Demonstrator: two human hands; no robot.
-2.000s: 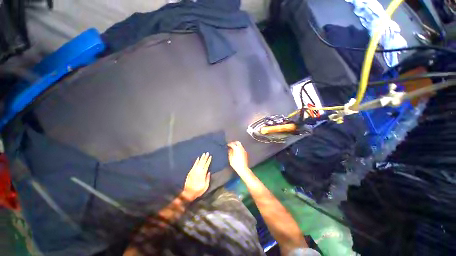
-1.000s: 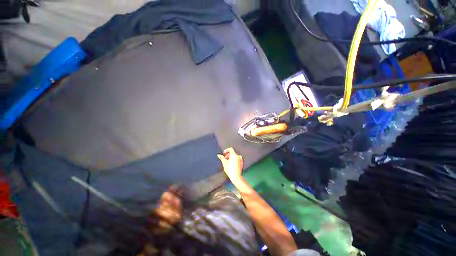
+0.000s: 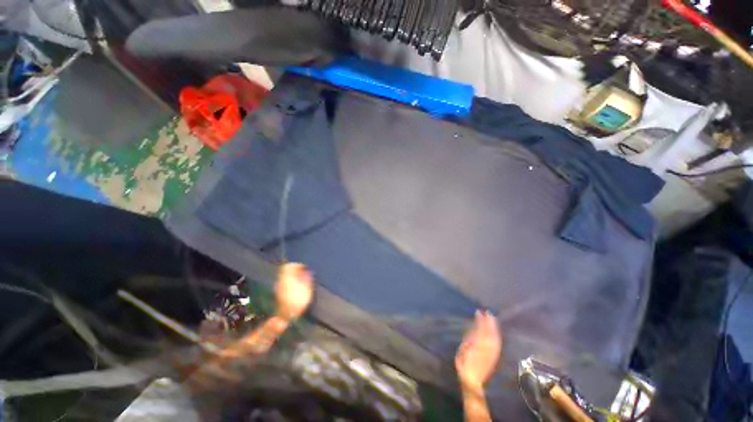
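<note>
Dark navy trousers [image 3: 363,264] lie on the grey padded table [image 3: 462,198], with a leg running towards the lower right. My left hand [image 3: 295,290] is at the near edge of the cloth; it is blurred, and whether it grips is unclear. My right hand [image 3: 479,350] is at the lower right end of the leg, fingers pointing up the table; its grip is also unclear. The steam iron [image 3: 555,394] with its orange-brown handle stands on the table right of my right hand, partly cut off by the lower edge.
More dark navy cloth [image 3: 603,189] is bunched along the far right edge. A blue bar [image 3: 396,86] lies at the far edge, with an orange-red bag [image 3: 216,107] to its left. The whitish iron rest [image 3: 632,399] is beyond the iron. A grey rounded board [image 3: 231,37] is far left.
The view has swung left, showing the table's far left side. My left hand, low and blurred before, is now at the cloth's near edge. The right hand remains near the leg's end.
</note>
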